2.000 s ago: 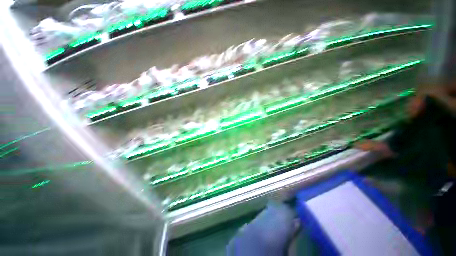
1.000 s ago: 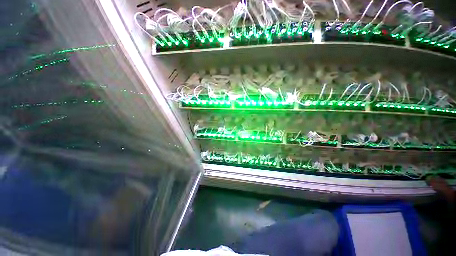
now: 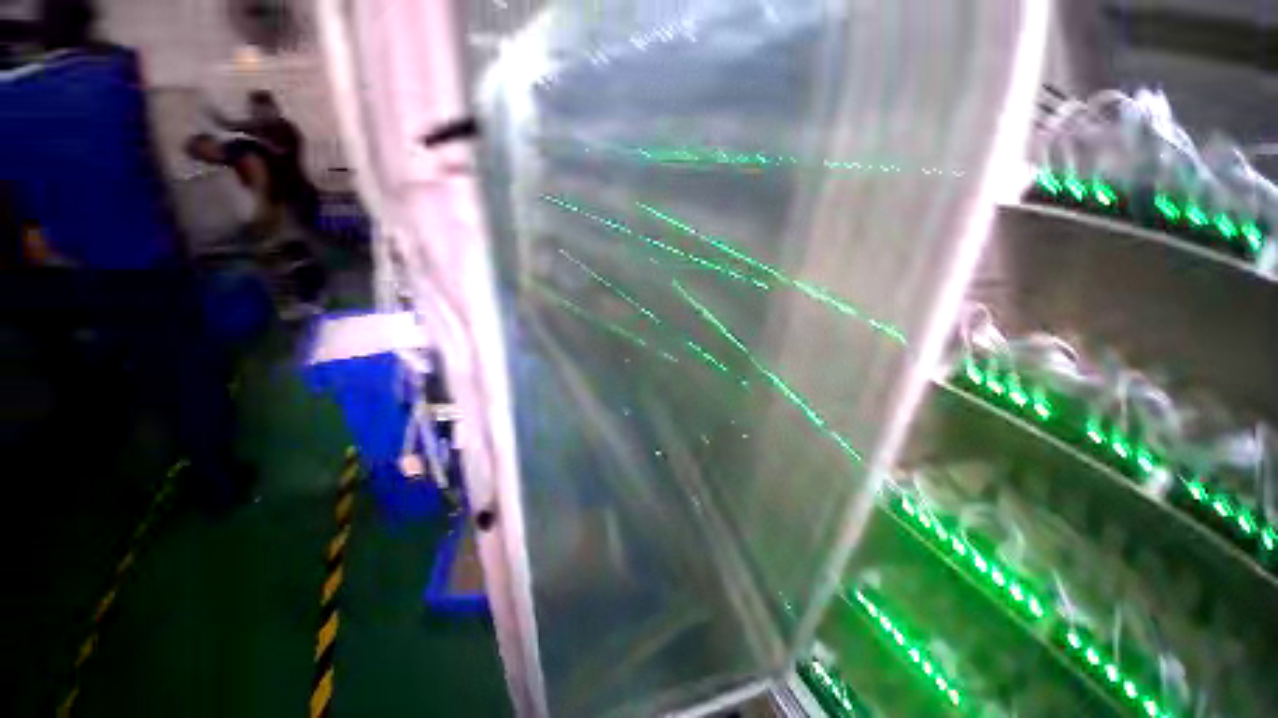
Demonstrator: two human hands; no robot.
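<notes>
No hand of mine shows in the head view. The open glass cabinet door [image 3: 673, 421] stands nearest in front of me, pale-framed, with green light lines reflected in it. To its right is the burn-in cabinet, with several shelves [image 3: 1121, 239] seen at a slant. Rows of green indicator lights [image 3: 981, 554] run along the shelf edges. White leads [image 3: 1121, 126] arch above the lights. The units behind them are blurred and cannot be told apart.
Left of the door, blue totes [image 3: 367, 400] stand on the green floor [image 3: 266, 603], one topped with something white. Yellow-black tape [image 3: 334, 589] marks the floor. A person [image 3: 266, 168] is in the left background. A large blue shape [image 3: 91, 154] stands at far left.
The view has swung left. The door now fills the middle, and the shelves have shifted to the right edge. The blue tote with the white liner and the hand at the right are out of view.
</notes>
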